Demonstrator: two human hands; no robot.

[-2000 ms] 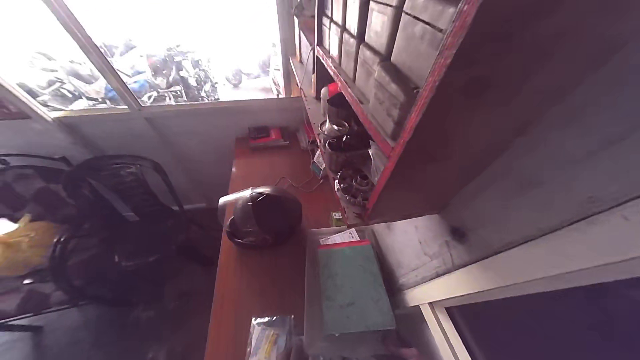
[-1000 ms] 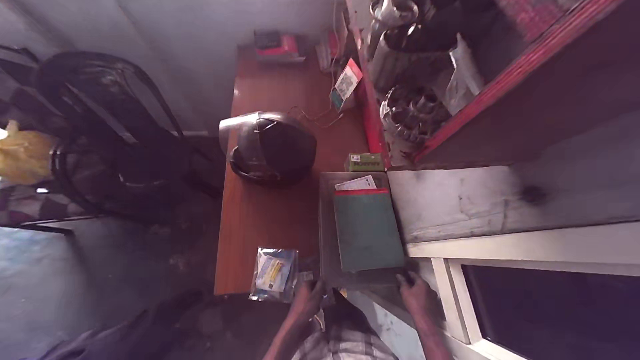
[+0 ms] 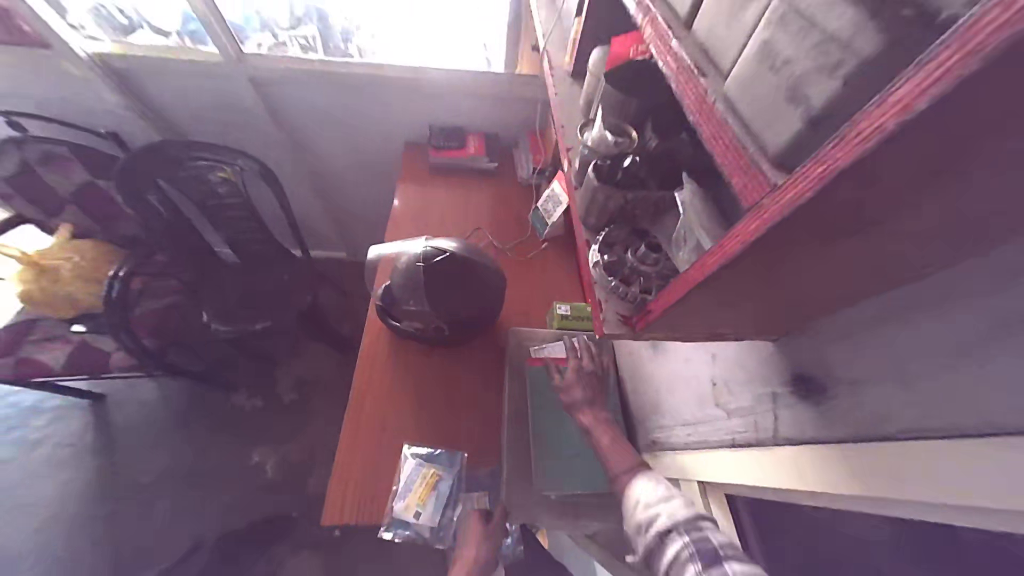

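Observation:
My right hand (image 3: 582, 380) lies with fingers spread on the far end of a green book (image 3: 568, 440), by its red edge and a white paper slip (image 3: 552, 350). The book rests on a grey case or box top (image 3: 516, 472) at the near right of the wooden table (image 3: 384, 408). At the bottom, my left hand (image 3: 478, 540) is at the near edge of that box, beside a clear plastic packet (image 3: 424, 496) with a printed insert; its fingers are partly hidden, and whether it holds anything is unclear. A dark motorcycle helmet (image 3: 440, 290) with a raised visor sits mid-table.
A red-edged shelf (image 3: 808, 172) with metal engine parts (image 3: 632, 260) overhangs the right side. A small green box (image 3: 570, 316), a card stand with a printed code (image 3: 552, 204) and a cable lie near it. Black plastic chairs (image 3: 220, 232) and a yellow bag (image 3: 68, 272) are at left.
My right hand has moved from the near right corner of the book to its far end. My left hand stays near the packet and the box's near edge. The view has tilted up.

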